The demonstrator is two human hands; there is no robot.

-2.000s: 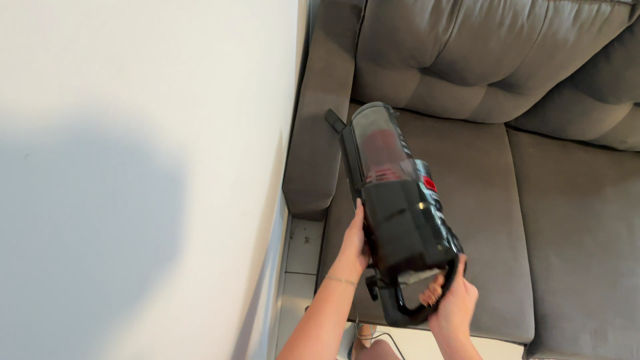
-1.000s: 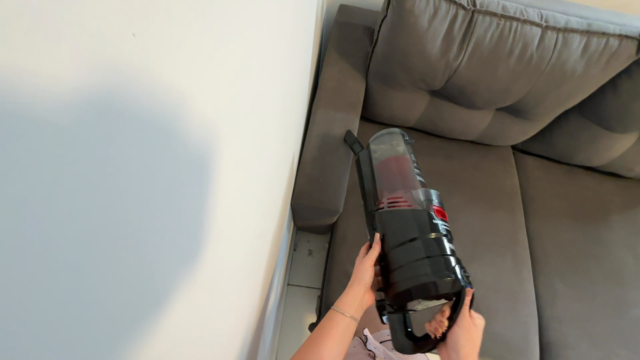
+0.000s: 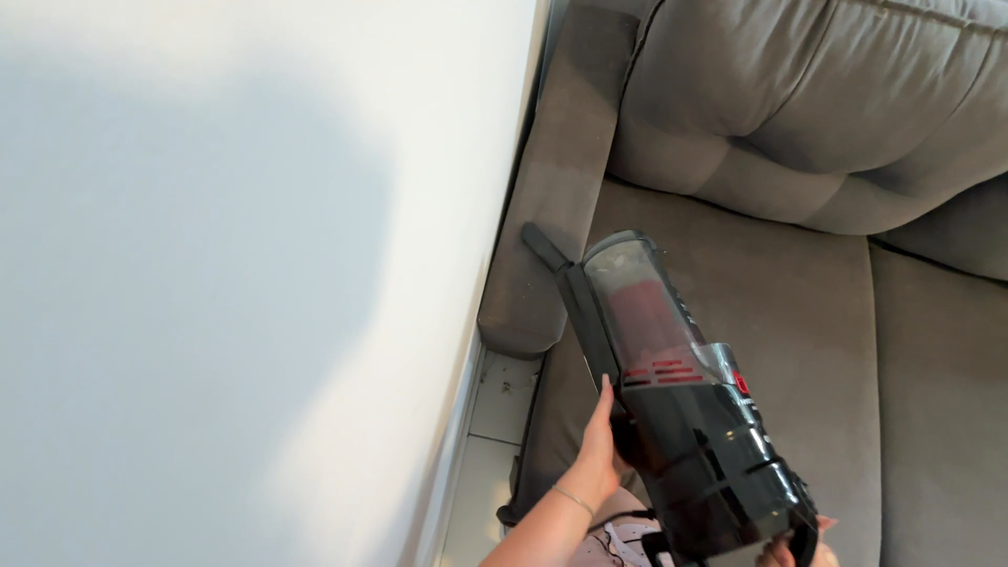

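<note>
A black handheld vacuum cleaner (image 3: 701,441) with a clear dust container (image 3: 646,315) and a red part inside is held up above the sofa seat, its container end pointing up and left. My left hand (image 3: 602,449) supports the left side of its body, with the thumb side partly hidden behind it. My right hand (image 3: 803,551) is around the handle at the bottom edge of the view, mostly hidden or cut off. A dark narrow nozzle (image 3: 545,246) sticks out at an angle beside the container. A black cord (image 3: 626,517) shows below my left hand.
A grey upholstered sofa seat (image 3: 811,315) lies beneath, with a tufted back cushion (image 3: 787,102) behind and an armrest (image 3: 559,157) at left. A white wall (image 3: 236,276) fills the left side. White floor tiles (image 3: 504,394) with small debris show between wall and sofa.
Both hands have moved toward the bottom of the view with the vacuum cleaner, and more of the right hand is cut off now. Its hold on the handle stays.
</note>
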